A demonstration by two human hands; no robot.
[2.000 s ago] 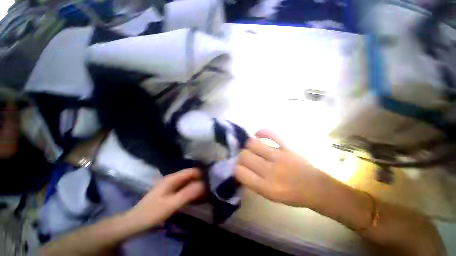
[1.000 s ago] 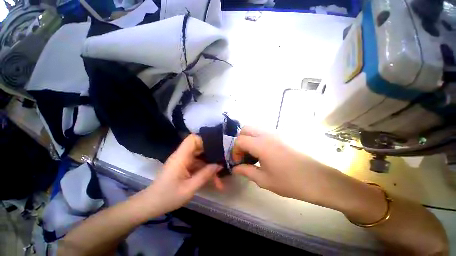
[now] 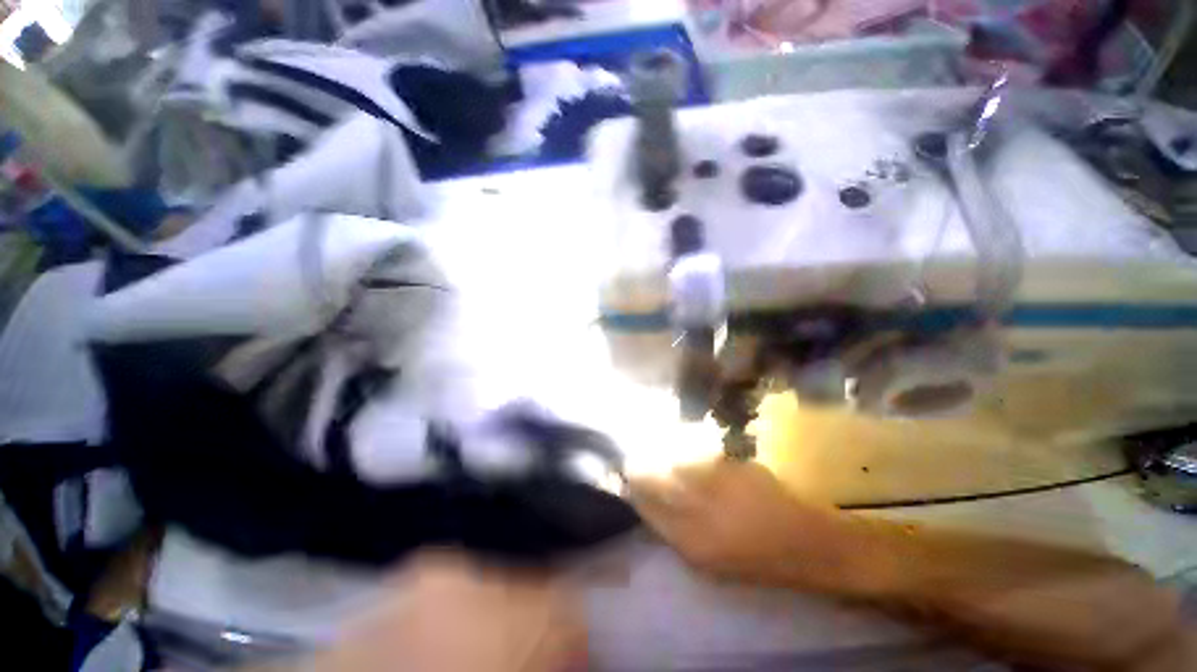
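The garment piece (image 3: 223,433), white and black, lies heaped on the left part of the white machine table and reaches right toward the needle area. My right hand (image 3: 715,512) is blurred, just below the presser foot and needle bar (image 3: 738,427), at the right end of the black fabric; its fingertips seem to hold the fabric edge. My left hand (image 3: 460,610) is strongly blurred at the bottom, over the near edge of the black fabric; its fingers cannot be made out. The off-white sewing machine head (image 3: 840,197) with a teal stripe stands behind my right hand.
The machine lamp glows intensely left of the needle. A blue-edged container (image 3: 604,59) with black and white pieces stands behind the table. Pink fabric (image 3: 840,20) lies at the back. More white and black pieces (image 3: 315,92) are heaped at the back left.
The view has turned right, showing the machine head broadside. My hands and the black band area have moved from the table's front to beside the needle. The picture is blurrier.
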